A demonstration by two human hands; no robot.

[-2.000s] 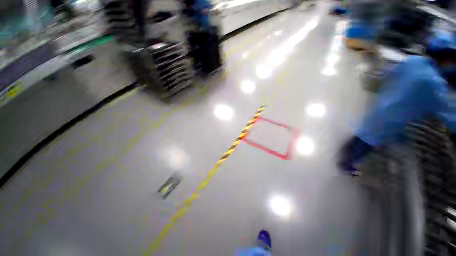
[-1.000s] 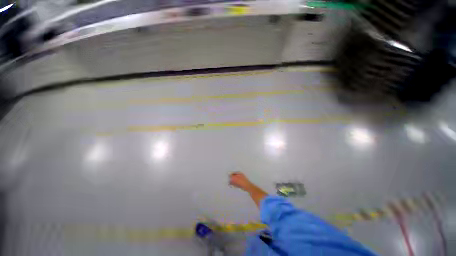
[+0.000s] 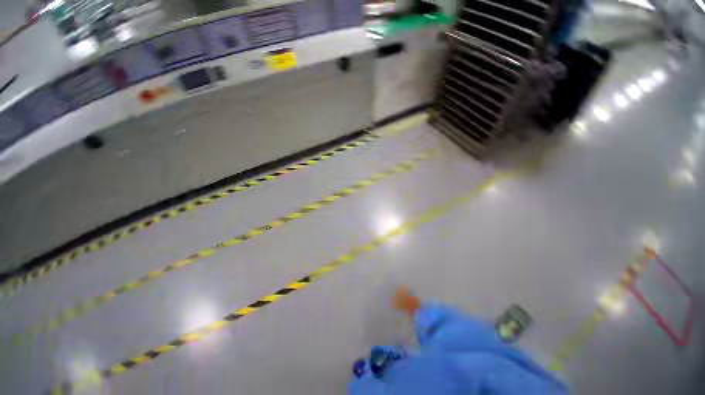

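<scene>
My right hand is at the lower centre, small and blurred, at the end of a light blue sleeve. It is over the grey floor and touches nothing that I can see. Its fingers are too blurred to tell if they hold anything. My left hand is not in view. Dark blue shoe covers show just below the hand, beside the smock.
A long white machine runs along the left and top. A tall slotted rack stands at its end, beside a black object. Yellow-black tape crosses the floor. A floor label and red-taped outline lie to the right.
The view has turned left, then partly back right. My right hand came into view one second ago and now shows further right, with less bare forearm.
</scene>
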